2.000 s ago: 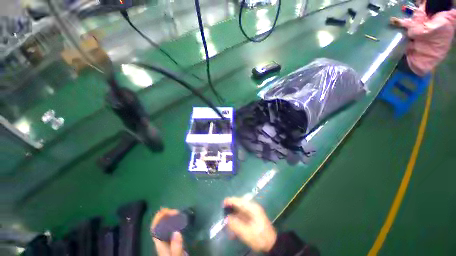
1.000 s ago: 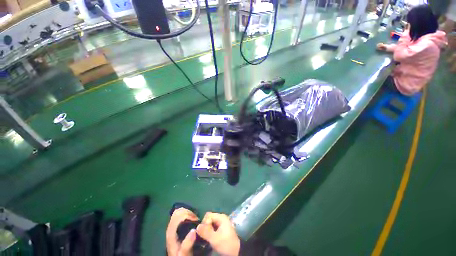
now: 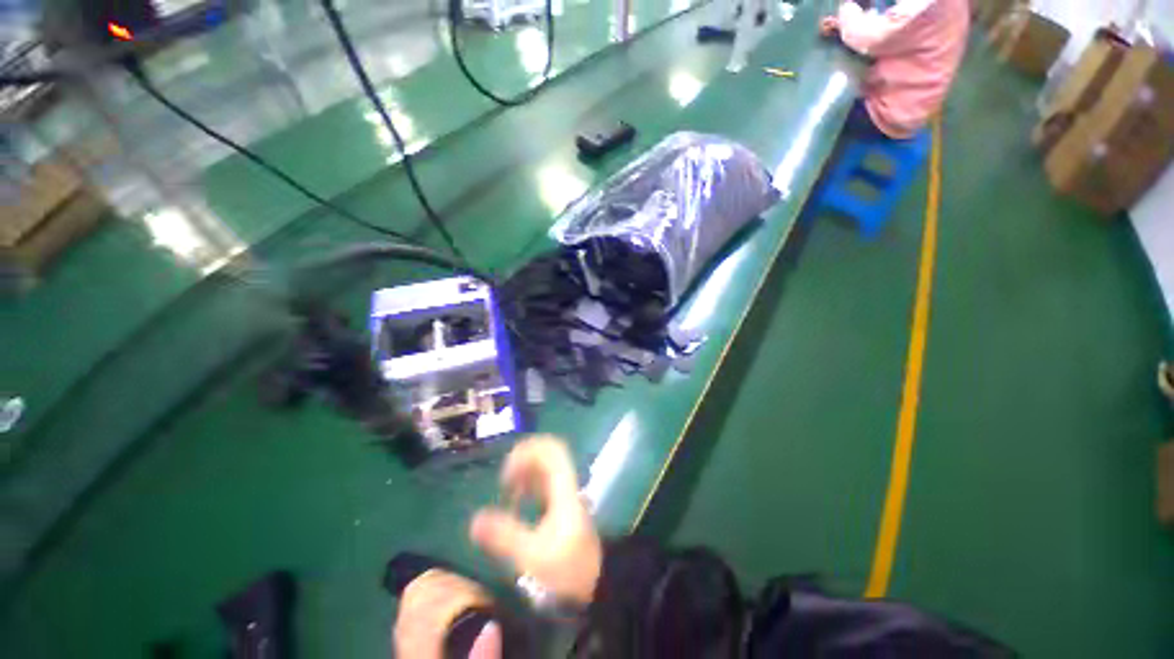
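Note:
A black housing (image 3: 415, 569) lies in my left hand (image 3: 438, 615) at the bottom of the view; its end shows beyond my fingers and the rest is hidden or cut off. My right hand (image 3: 543, 515) is raised just above and right of it, blurred, fingers apart, with nothing visible in it. The black screwdriver (image 3: 341, 373) hangs blurred at the left side of the white screw feeder (image 3: 444, 367). Small black covers (image 3: 586, 341) lie heaped right of the feeder, at the mouth of the clear plastic bag (image 3: 708, 200).
Another black housing (image 3: 261, 618) lies at the lower left, and one (image 3: 605, 139) beyond the bag. Black cables (image 3: 386, 129) hang over the green worktop (image 3: 167, 515). A person in pink (image 3: 908, 58) sits on a blue stool (image 3: 875, 180) at the far right edge. Cardboard boxes (image 3: 1114, 122) stand beyond.
My right hand has come off the housing and opened. The screwdriver has swung from the feeder's right side to its left. The view has turned right, so fewer housings show at lower left.

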